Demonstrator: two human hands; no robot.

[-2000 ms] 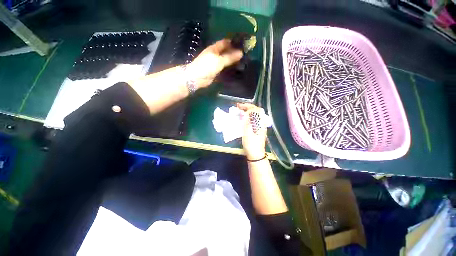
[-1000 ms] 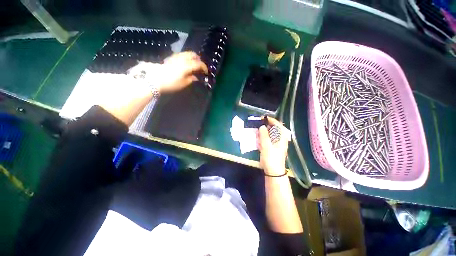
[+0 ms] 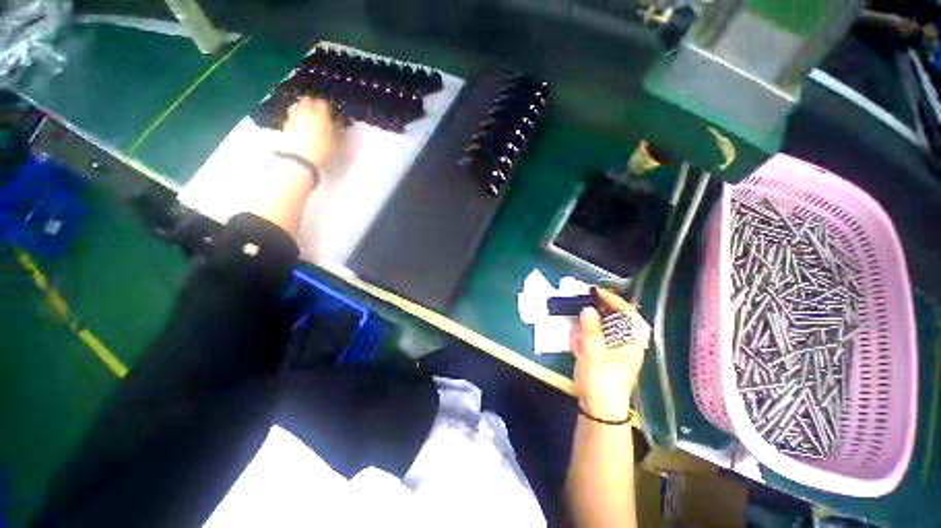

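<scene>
My left hand (image 3: 313,134) is at the near edge of the rows of black plastic parts (image 3: 377,101) on the white board (image 3: 356,191); its fingertips are blurred, so whether it grips one is unclear. My right hand (image 3: 609,356) holds several metal shafts (image 3: 618,329) in its fist and a short black plastic part (image 3: 572,305) between thumb and finger, over a crumpled white cloth (image 3: 552,330). Black parts with silvery tips (image 3: 508,134) stand in a slanting row on the black tray (image 3: 428,222).
A pink basket (image 3: 900,351) full of metal shafts stands at the right. A pale hose (image 3: 666,315) runs beside it. A grey-green press (image 3: 722,93) stands behind a dark fixture (image 3: 609,225). A blue crate (image 3: 356,328) is below the bench edge.
My left hand has moved left from the row on the black tray to the rows on the white board. My right hand still holds the shafts and black part. The view has shifted and turned.
</scene>
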